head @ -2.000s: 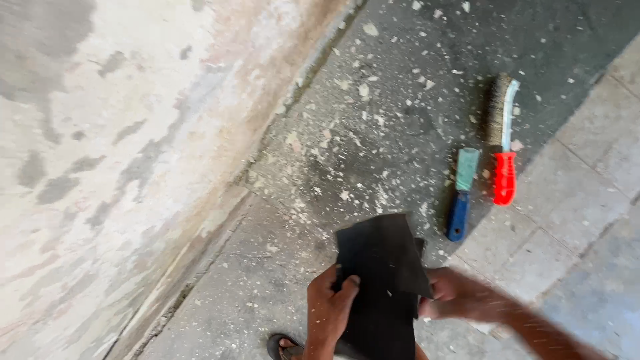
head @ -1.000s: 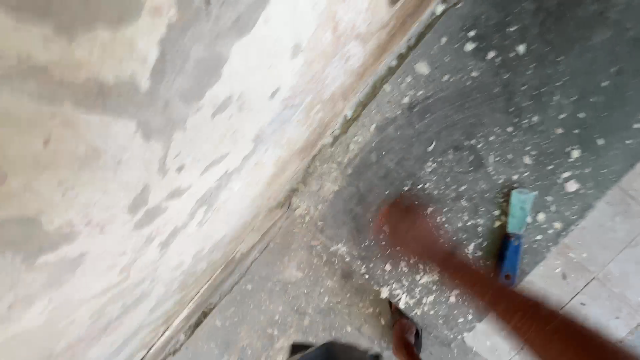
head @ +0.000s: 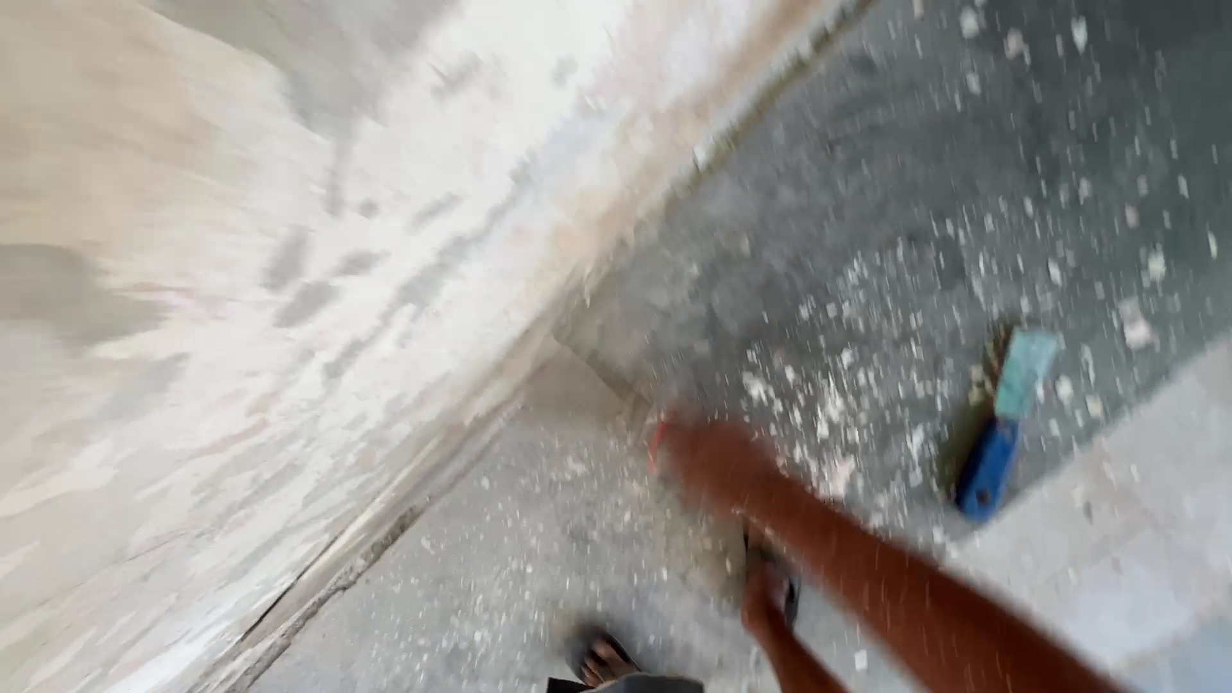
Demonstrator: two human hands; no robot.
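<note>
My right hand (head: 717, 457), blurred by motion, is closed low over the floor near the foot of the wall. A red edge shows at its far side, which looks like the handle of the wire brush (head: 658, 441); the bristles cannot be made out. To the right of this hand, a putty knife (head: 991, 467) with a blue handle and a pale green, stained blade lies on the dark floor. My left hand is out of the view.
A patchy, peeling wall (head: 318, 241) fills the left side. White paint flakes are scattered over the grey floor (head: 520, 539), with paler tiles (head: 1136, 500) at the right. Sandalled feet (head: 602, 659) stand at the bottom, beside dark material at the frame edge.
Two seconds ago both hands held black sheets, and the red-handled wire brush lay beside the putty knife. That brush is gone from there; my right hand has moved toward the wall's foot.
</note>
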